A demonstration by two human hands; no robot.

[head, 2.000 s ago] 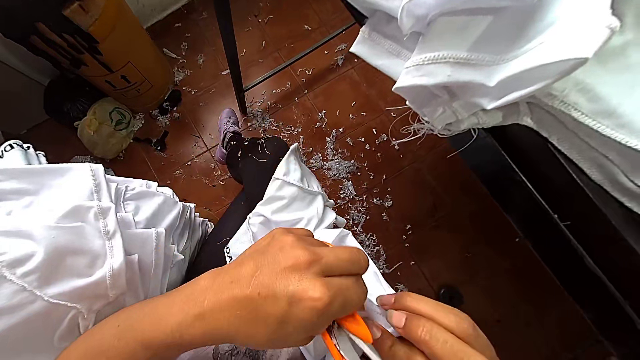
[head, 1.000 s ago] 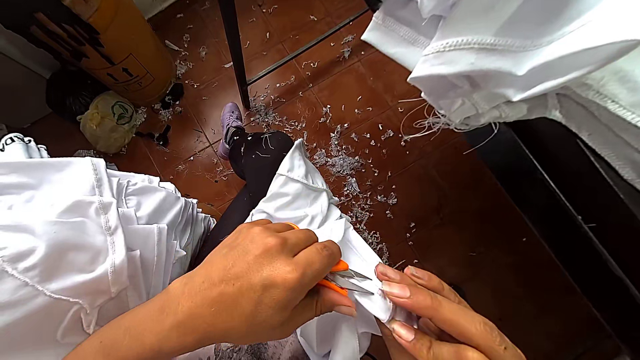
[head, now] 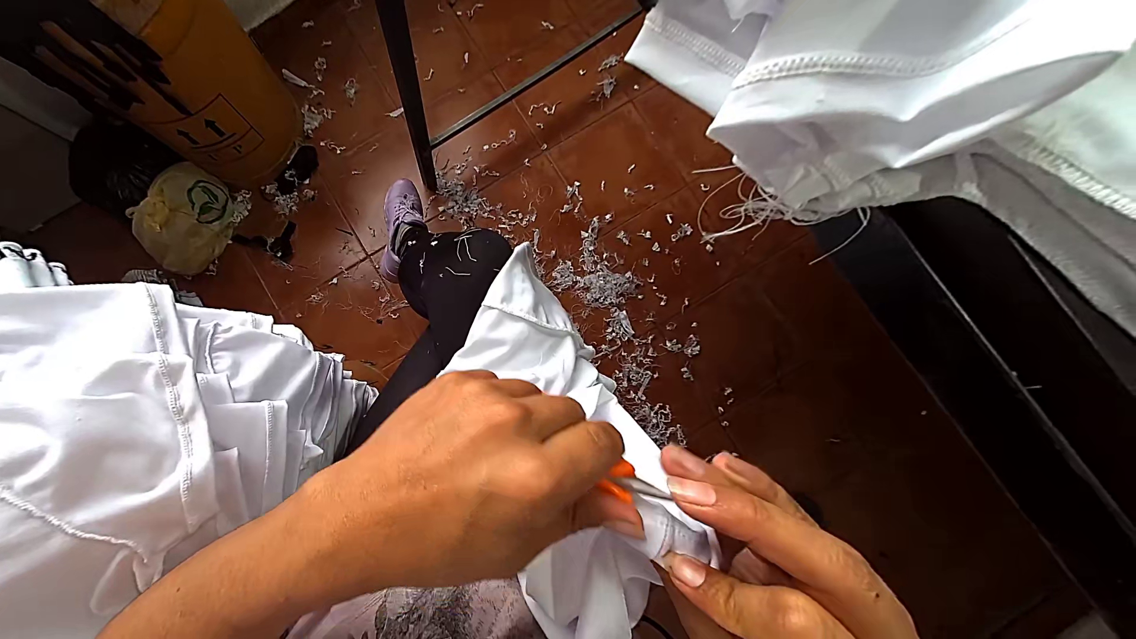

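My left hand (head: pixel 497 470) is closed around small orange-handled scissors (head: pixel 619 484), whose metal blades point right toward the fingertips of my other hand. A white fabric garment (head: pixel 532 324) lies over my lap, its stitched corner reaching past the dark-clad leg. My right hand (head: pixel 772 541) pinches a hemmed edge of this garment between thumb and fingers, just beyond the blades. The blade tips are partly hidden by the fingers. Most of the handles are hidden inside my left hand.
A stack of white garments (head: pixel 98 373) lies at left. More white garments (head: pixel 825 98) with loose threads hang over a black table edge (head: pixel 958 355). Thread scraps (head: pixel 608 288) litter the tiled floor. An orange cylinder (head: pixel 222 89) and a tied plastic bag (head: pixel 182 217) stand upper left.
The scissors have moved up and right from their place two seconds ago, to the hem at my right fingertips. Their blades, spread apart one second ago, now look closer together.
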